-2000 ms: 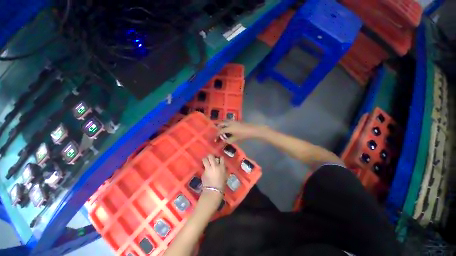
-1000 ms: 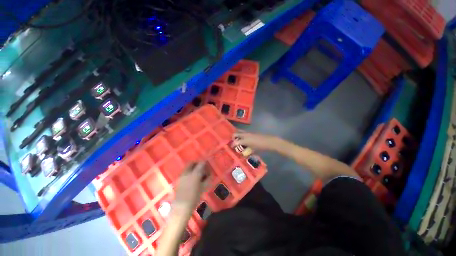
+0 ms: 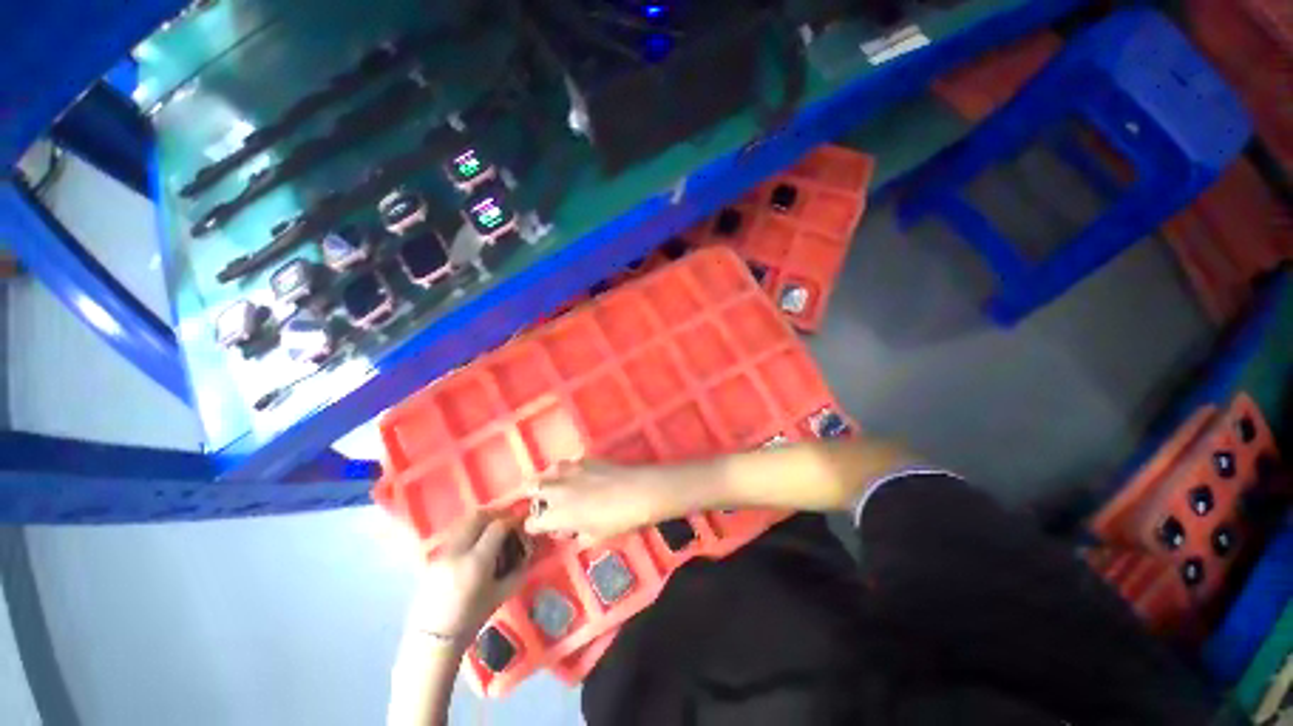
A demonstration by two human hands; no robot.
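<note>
An orange-red pocket tray (image 3: 624,372) lies tilted in front of me, on top of another tray. Its upper pockets are empty; the pockets along its near edge hold small square watch units (image 3: 610,574), some silver-grey, some black. My left hand (image 3: 461,579), with a thin band at the wrist, is at the tray's left part, its fingers curled beside a dark unit. My right hand (image 3: 603,499) reaches across the tray, and its fingertips nearly meet the left ones. A small shiny spot shows at them; whether either hand grips a unit is unclear.
Watch units, two with lit screens (image 3: 489,213), stand on the green shelf (image 3: 567,213) behind a blue beam. Another part-filled tray (image 3: 837,213) lies under its edge. A blue stool (image 3: 1085,163) stands at upper right; more trays (image 3: 1198,504) are at right.
Both hands have moved from the tray's right part to its left part, and my right forearm now crosses the tray. The view has shifted, so shelf, tray and stool appear further right.
</note>
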